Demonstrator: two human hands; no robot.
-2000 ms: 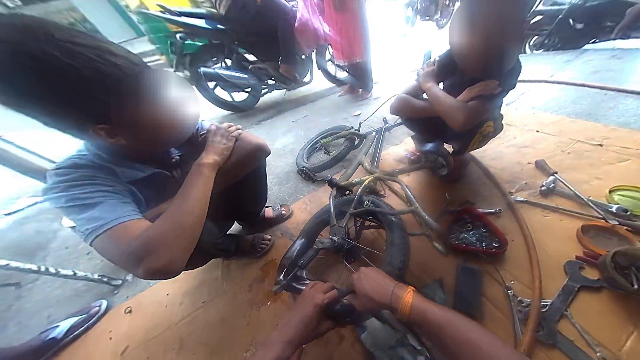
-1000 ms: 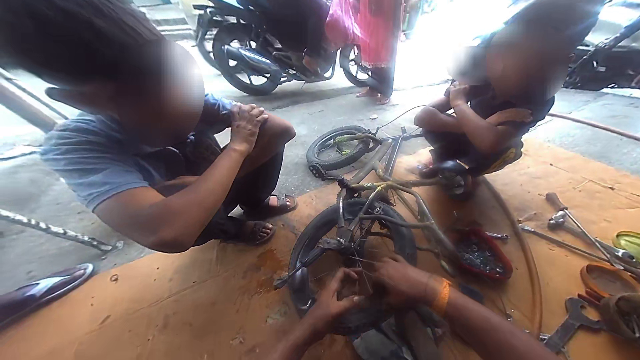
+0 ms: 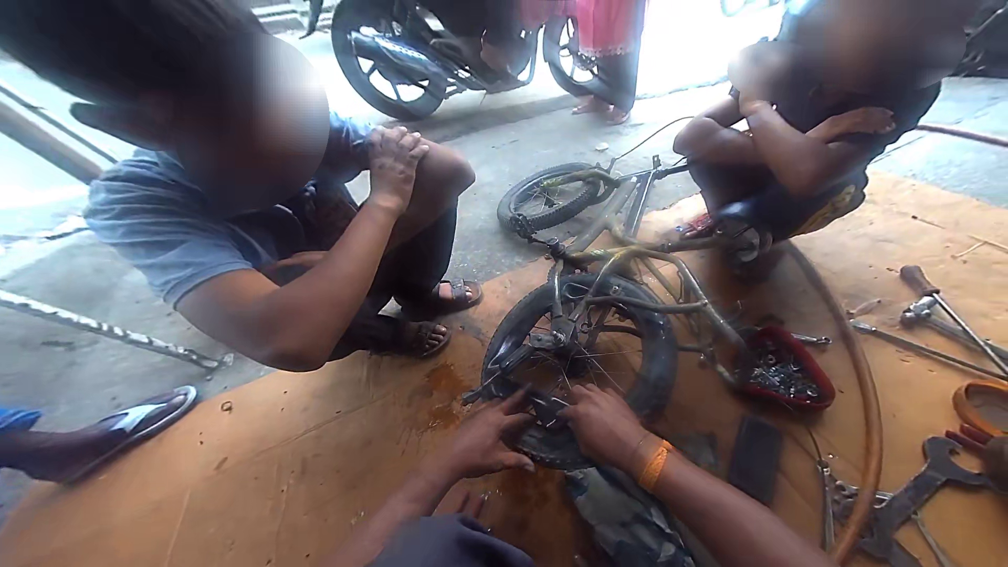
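A bicycle wheel with a black tire (image 3: 661, 346) lies in front of me beside a worn bicycle frame (image 3: 693, 283). My left hand (image 3: 494, 437) is at the near left part of the wheel, fingers spread around a small dark part by the rim; its grip is unclear. Across from it, my right hand (image 3: 605, 421), with an orange band at the wrist, has its fingers bent at a dark part with a shiny edge (image 3: 549, 408); whether it grips this is hidden. The second bicycle wheel (image 3: 551, 201) lies farther back.
A red tray of small metal parts (image 3: 823, 390) sits right of the frame. A brown hose (image 3: 862, 378) curves past it. Wrenches, a large flat spanner (image 3: 894, 512) and a tape roll (image 3: 965, 405) lie at right. Two people crouch across from me; a motorcycle (image 3: 394, 63) stands behind.
My left hand has moved from over the spokes to the wheel's near left side, its fingers more spread. The right hand has also come nearer the wheel's near edge.
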